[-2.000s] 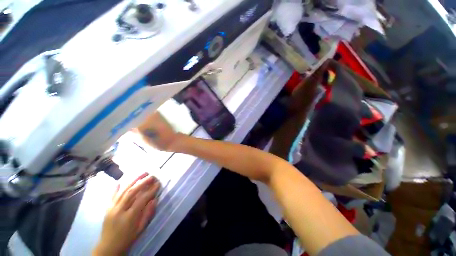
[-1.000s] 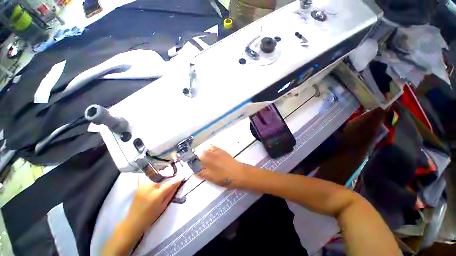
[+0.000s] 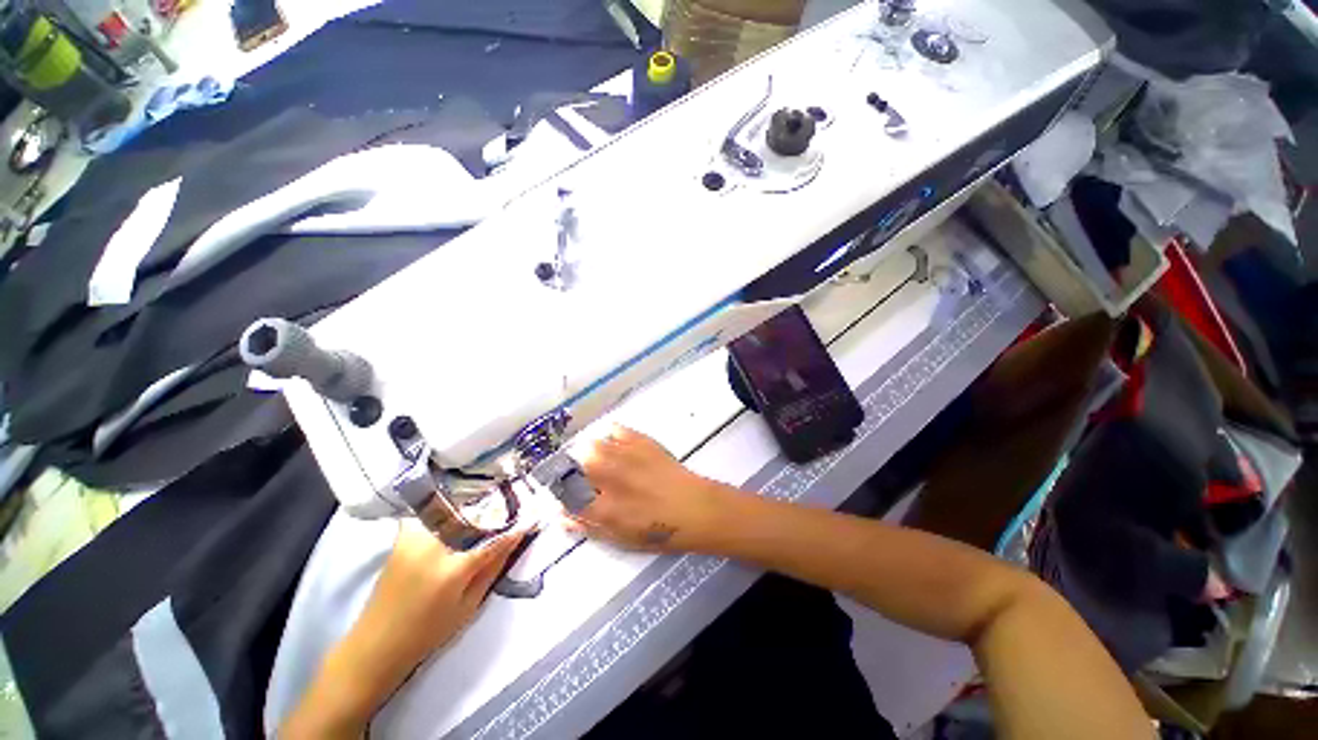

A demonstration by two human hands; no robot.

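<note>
The white sewing machine head (image 3: pixel 651 246) runs diagonally across the view. My left hand (image 3: pixel 437 564) lies on the white bed at the near left of the needle area (image 3: pixel 542 445), its fingertips under the end of the head. My right hand (image 3: pixel 625 489) is on the other side of the needle area, fingers bent down at the metal parts. The fingertips of both hands are partly hidden by the machine. Whether either hand holds a small piece cannot be made out. A small grey part (image 3: pixel 574 487) shows by my right fingers.
A smartphone (image 3: pixel 794 383) lies on the bed under the arm. A ruler scale (image 3: pixel 614 607) runs along the front edge. Dark fabric panels (image 3: pixel 87 318) with white pieces (image 3: pixel 138 243) spread at left. A carton (image 3: pixel 997 419) with dark and red scraps stands at right, below crumpled offcuts (image 3: pixel 1200 138).
Two seconds ago the view was closer and the hands were apart, the right one under the arm. Both are now at the needle area. Since one second ago they have barely moved.
</note>
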